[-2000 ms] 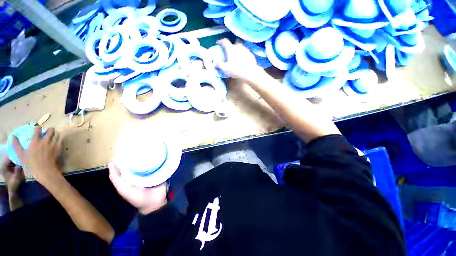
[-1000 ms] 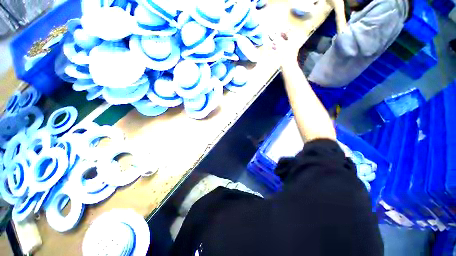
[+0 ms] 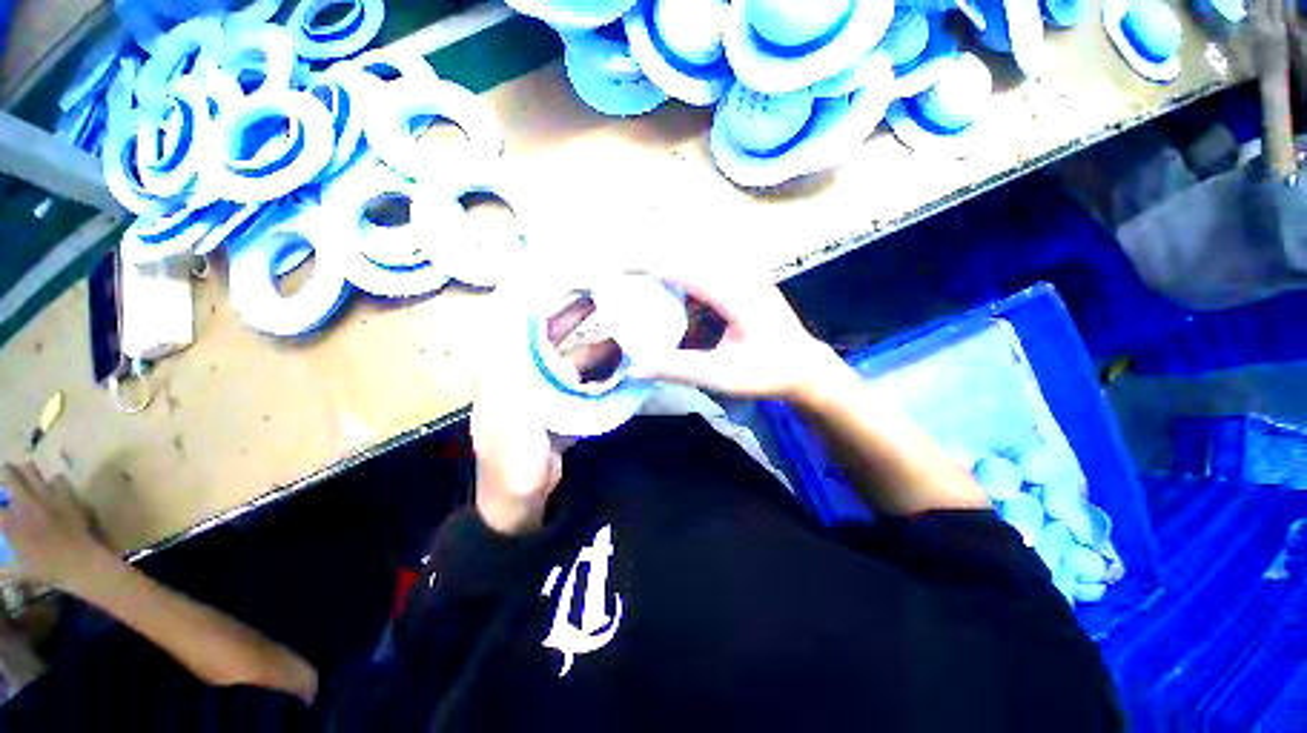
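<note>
A pale blue-white hat brim (image 3: 573,413) with an open centre is held above my lap, close to the bench edge. My left hand (image 3: 516,461) holds it from the left and below; fingers show through the hole. My right hand (image 3: 738,344) grips its right side, thumb and fingers apart around a bright white part. Whether that part is brim or a separate crown cannot be told because of glare. Loose brims (image 3: 291,279) lie heaped on the bench at upper left. Assembled hats (image 3: 781,122) lie heaped at the top centre and right.
The bench (image 3: 373,387) has a dark front edge. A phone (image 3: 105,315) and white block (image 3: 158,308) lie at left. A neighbour's hand (image 3: 50,530) is at lower left. A blue bin (image 3: 1111,473) with crowns (image 3: 1054,530) stands at right.
The view has swung back left. My right hand has come back from the far right of the bench to the brim. The domed hat at my left is gone from view; an open brim is now held.
</note>
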